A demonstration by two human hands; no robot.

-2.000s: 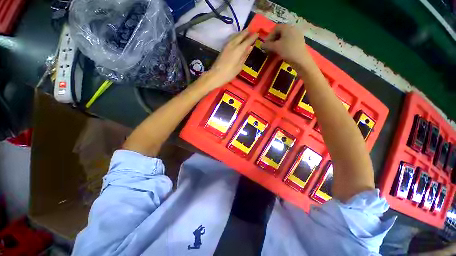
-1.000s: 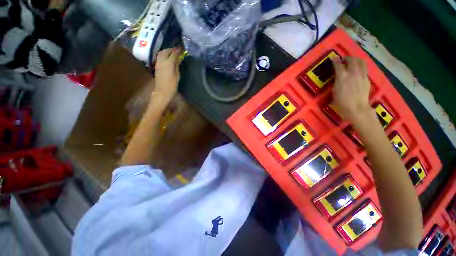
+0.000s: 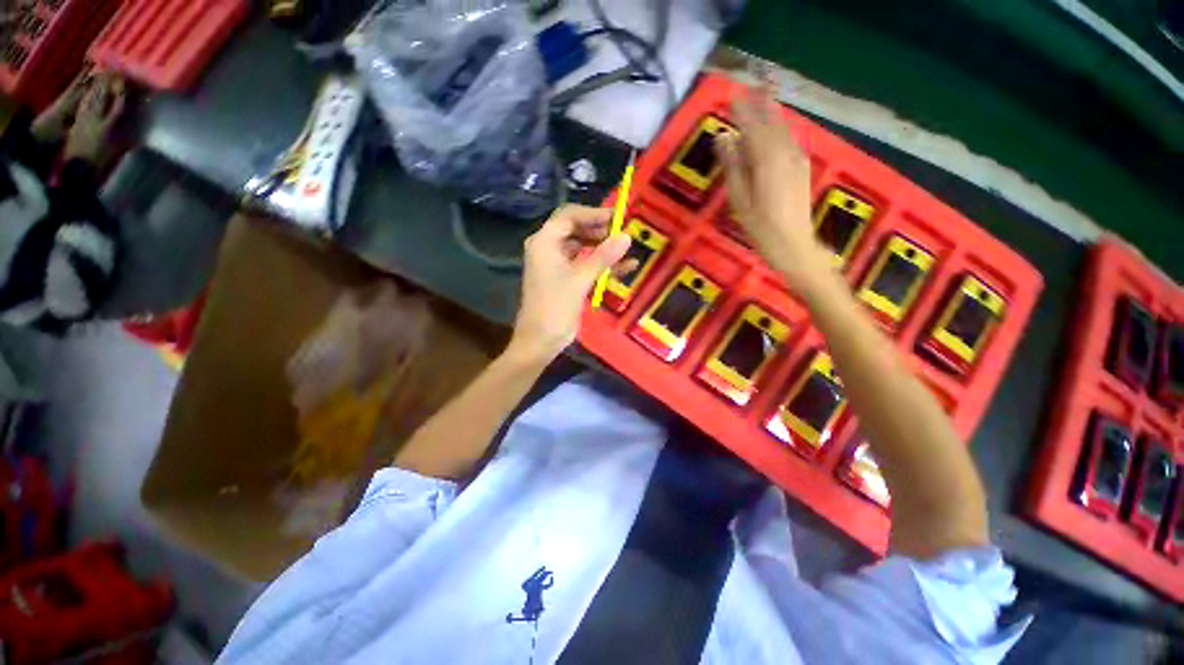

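Observation:
The orange-red tray (image 3: 896,195) lies tilted on the bench, holding several red device units with yellow masking film around dark windows. My left hand (image 3: 567,270) holds a thin yellow tweezers or pick (image 3: 616,234), dark tip up, over the tray's left corner, beside a device unit (image 3: 636,264). My right hand (image 3: 769,182) is over the tray's far row, blurred, next to the top device unit (image 3: 703,157). Its fingers look extended; whether it holds a tiny part cannot be seen. My right forearm hides part of the tray.
A clear parts bag (image 3: 455,98) and white power strip (image 3: 322,153) lie beyond my left hand, with cables and a blue block (image 3: 561,50). An open carton (image 3: 214,416) with yellow scraps is below the bench edge. A neighbouring tray (image 3: 1071,416) is at right. Another person's hand (image 3: 94,114) is far left.
My left hand has moved from beside the power strip to the tray with the yellow tool, now upright in its fingers. My right hand has shifted along the far row. The camera view has turned.

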